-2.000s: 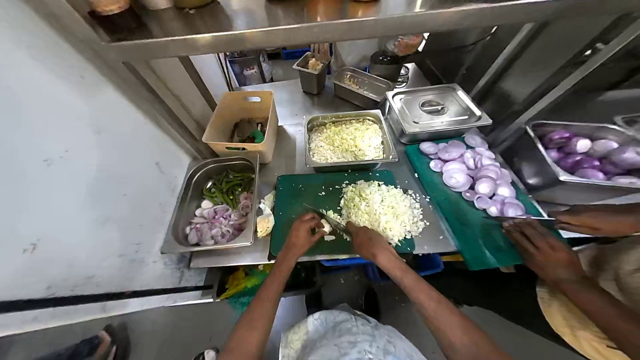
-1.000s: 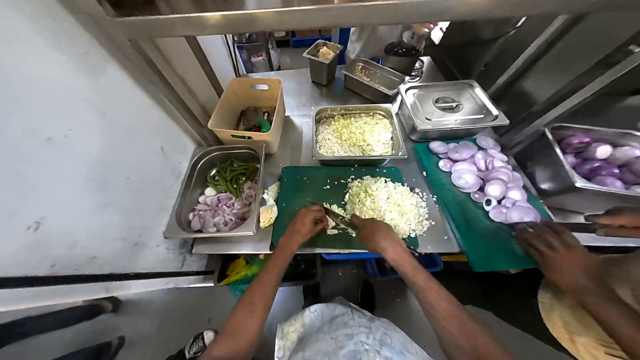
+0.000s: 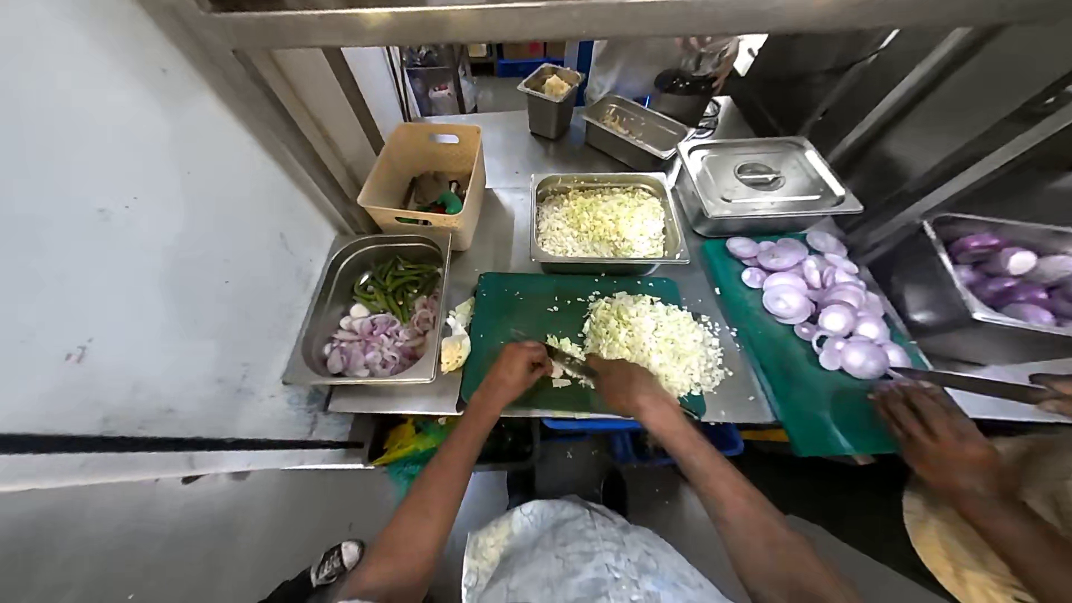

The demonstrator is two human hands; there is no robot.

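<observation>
My right hand (image 3: 624, 383) is closed around the handle of a knife (image 3: 569, 360), whose blade points left across the green cutting board (image 3: 523, 293). Close to the blade, my left hand (image 3: 521, 367) has its fingers bent at the tip end; whether it pinches the blade or a bit of vegetable cannot be told. Small pale pieces (image 3: 561, 382) lie between the hands. A heap of finely chopped pale green vegetable, seemingly cabbage, (image 3: 657, 343) covers the board's right side. Behind the board, a steel pan (image 3: 610, 266) holds more of it. Pale scraps (image 3: 456, 343) sit off the board's left edge.
At left are a steel pan (image 3: 306, 335) of green chillies and sliced onion, and a beige plastic basket (image 3: 419, 159). A lidded steel pan (image 3: 762, 184) stands back right. At right, a co-worker's hands (image 3: 938, 435) and knife (image 3: 971, 383) are beside onion slices (image 3: 837, 310) on another green board.
The view has shifted a little. Both my hands remain low on the board around the knife. The co-worker's knife and hand have moved against the onion slices since one second ago.
</observation>
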